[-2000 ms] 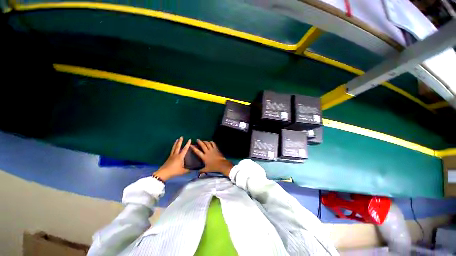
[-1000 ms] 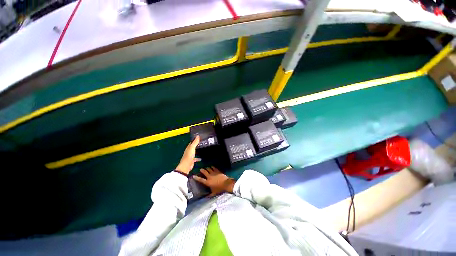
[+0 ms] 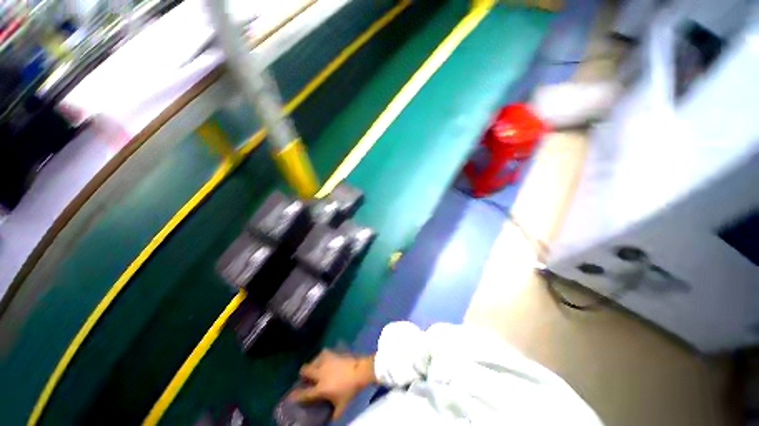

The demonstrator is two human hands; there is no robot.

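Note:
Several black watch boxes point(image 3: 298, 295) stand grouped and stacked on the green bench point(image 3: 416, 175), blurred by motion. My right hand point(image 3: 333, 378) is at the bottom centre, its fingers over and around one dark watch box point(image 3: 301, 410) near the bench's front edge. The hand partly hides that box. My left hand is out of the picture. Another dark shape, perhaps a box, is cut off by the bottom edge left of my right hand.
A white shelf post with a yellow foot point(image 3: 295, 166) stands behind the boxes. A red plastic stool point(image 3: 508, 146) stands on the floor beside the bench, a translucent bag point(image 3: 574, 104) beyond it. A white machine point(image 3: 666, 250) is at the right.
The view has swung to the right, bringing the white machine further in. My left hand, at the leftmost box before, has left the picture. My right hand stays at the near box.

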